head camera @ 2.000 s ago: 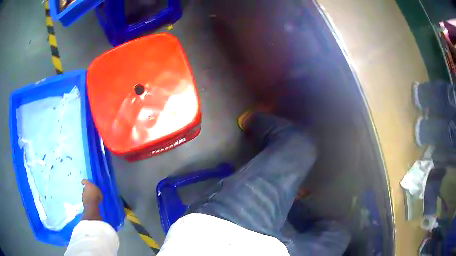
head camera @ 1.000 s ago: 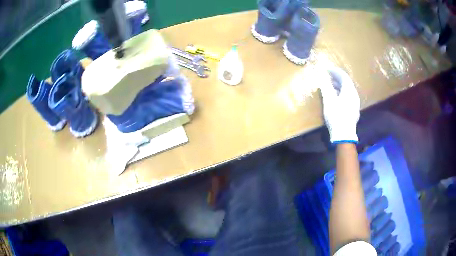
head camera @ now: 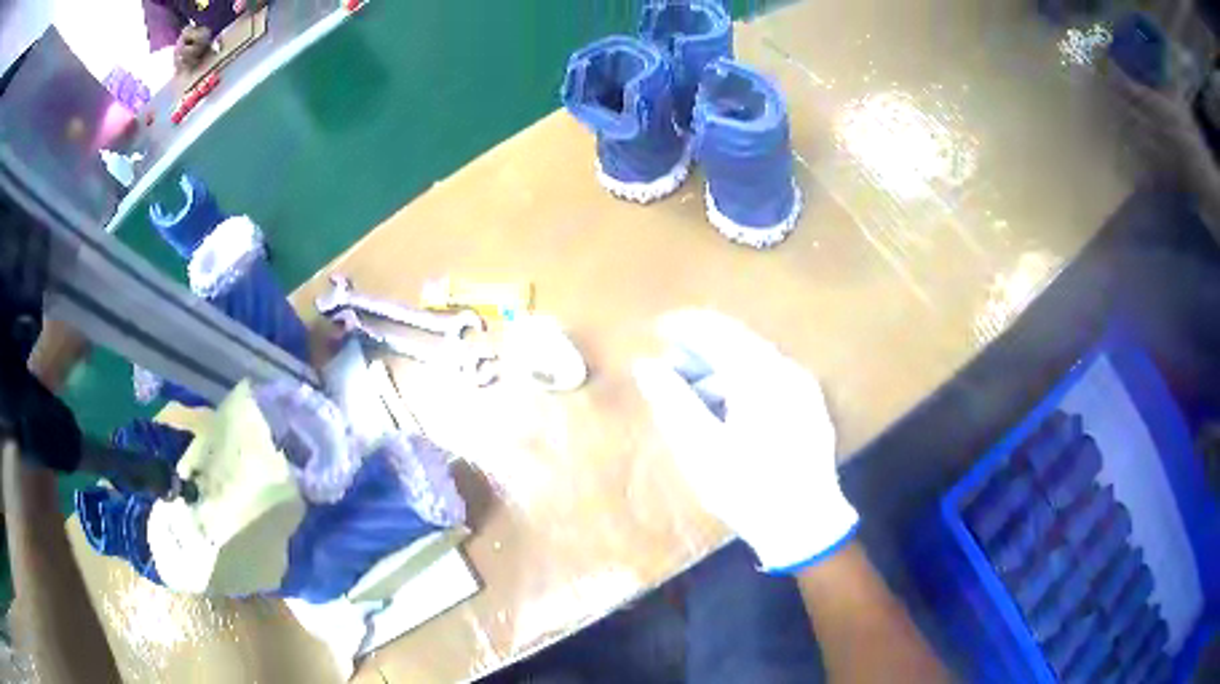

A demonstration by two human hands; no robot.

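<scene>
A blue boot with white fluffy edge [head camera: 361, 528] lies clamped under the cream upper press pad [head camera: 241, 501]. A fluffy ring [head camera: 308, 434] shows just behind it. My right hand [head camera: 749, 428], in a white glove with blue cuff, is over the table right of the white glue bottle [head camera: 551, 356]. A small blue-grey patch shows between its fingers; whether it holds something is unclear. My bare left hand [head camera: 56, 354] is at the left edge, mostly hidden behind the dark press parts; its grip is hidden.
Three blue boots [head camera: 749, 154] stand at the table's back. Wrenches [head camera: 408, 327] and a yellow-handled tool [head camera: 475, 297] lie behind the bottle. The grey press arm [head camera: 174, 321] crosses the left. More boots [head camera: 261, 301] lie behind it. A blue crate [head camera: 953, 508] holds rows of dark blue boots. Another person's arm [head camera: 1177, 134] shows at right.
The view has turned and shifted. My gloved right hand has moved left across the table, closer to the glue bottle. My left arm now shows at the left edge. A fluffy ring now shows beside the clamped boot.
</scene>
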